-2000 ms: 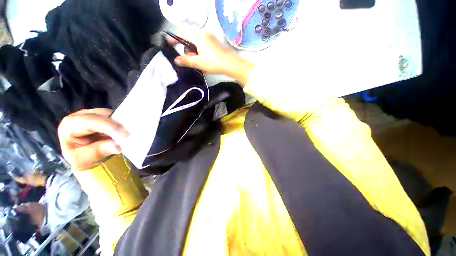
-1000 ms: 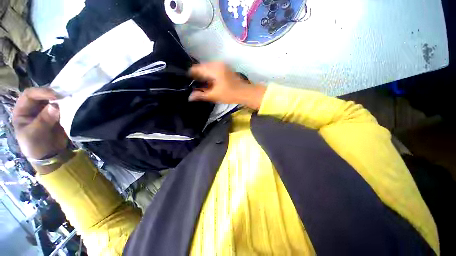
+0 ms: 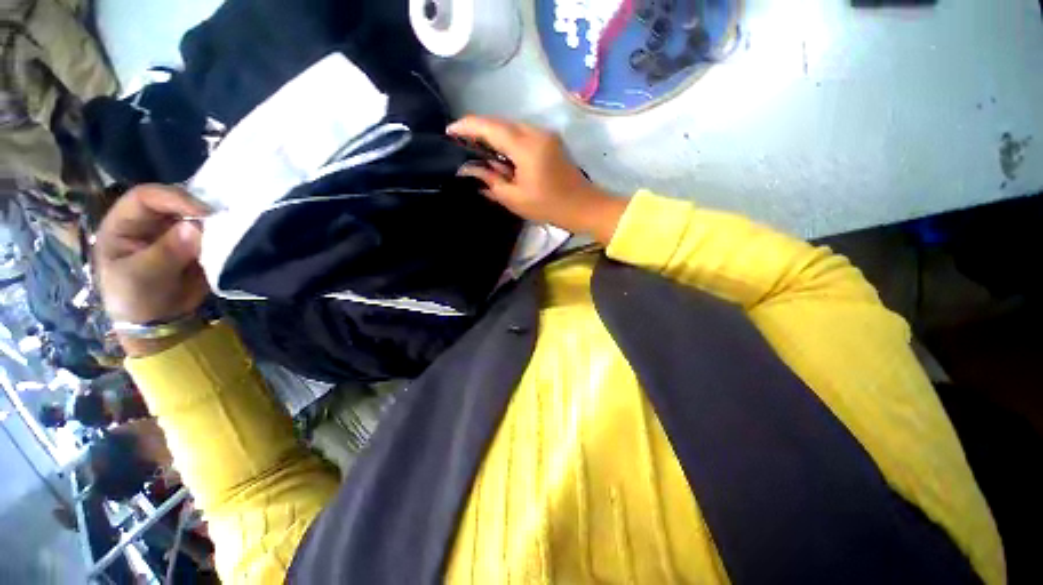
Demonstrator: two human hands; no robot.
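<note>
A black garment [image 3: 355, 246] lies heaped over my lap and the table's left part. Its white waistband facing [image 3: 292, 120] is turned up. My left hand [image 3: 149, 254] pinches the facing's left end between thumb and fingers. A white cord loop [image 3: 372, 145] lies on the black cloth beside the facing. A fine thread [image 3: 355, 194] runs across the cloth toward my right hand. My right hand [image 3: 528, 171] is at the garment's right side with fingers curled around a small dark tool, likely snips [image 3: 494, 157], mostly hidden by the fingers. No needle can be made out.
On the white table [image 3: 846, 149] stand a white thread cone [image 3: 469, 25] and a blue dish [image 3: 612, 82] with dark buttons [image 3: 673, 40], white buttons [image 3: 580, 25] and a pink strip [image 3: 606, 48]. A dark object is cut off at the top edge.
My left hand has drawn the facing left and flatter than two seconds ago. My right hand has come down from near the thread cone; the pointed tool then visible is now mostly covered.
</note>
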